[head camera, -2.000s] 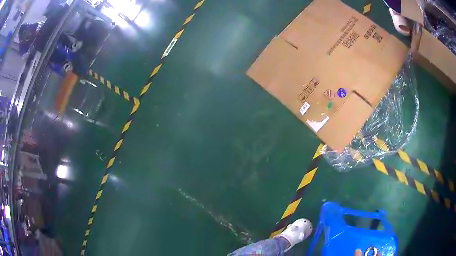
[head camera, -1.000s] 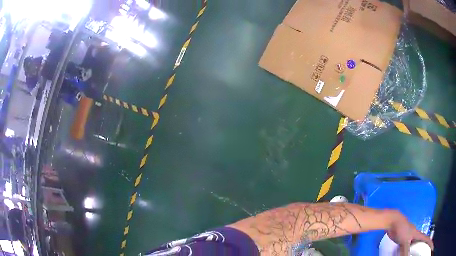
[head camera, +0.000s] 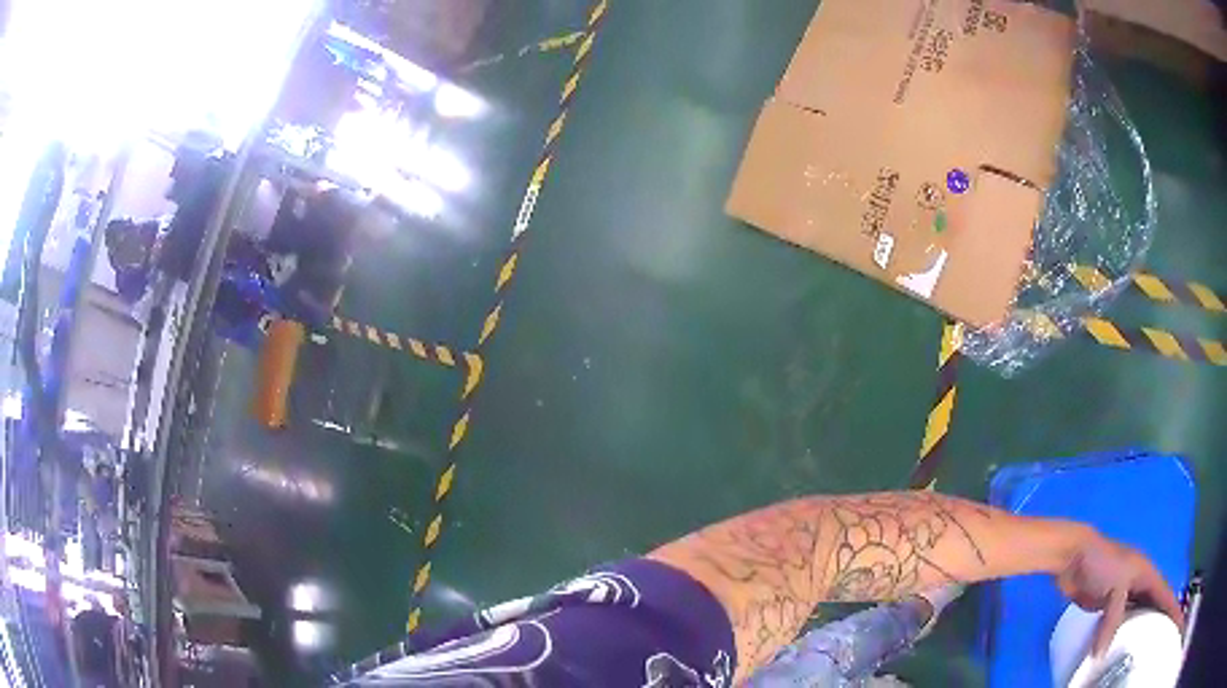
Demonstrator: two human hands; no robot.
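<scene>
A white canister (head camera: 1150, 659) stands over the blue plastic stool (head camera: 1097, 504) at the lower right, cut off by the bottom edge. My left hand (head camera: 1117, 581), at the end of a bare tattooed forearm, is on the canister's near upper side, fingers curved over it and gripping it. A small dark thin part sticks up beside the canister's right side; I cannot tell what it is. The canister's lower part is out of the picture. My right hand is not in view.
A flattened brown carton (head camera: 902, 148) lies on the green floor with clear plastic film (head camera: 1110, 202) beside it. Yellow-black tape (head camera: 938, 423) runs along the floor. A bench (head camera: 202, 403) with bright glare is at the left. My trouser leg (head camera: 861, 645) shows below the arm.
My left forearm has come into view and reached right to the white canister, which now shows over the stool. The camera view has shifted, and the stool appears further right and higher.
</scene>
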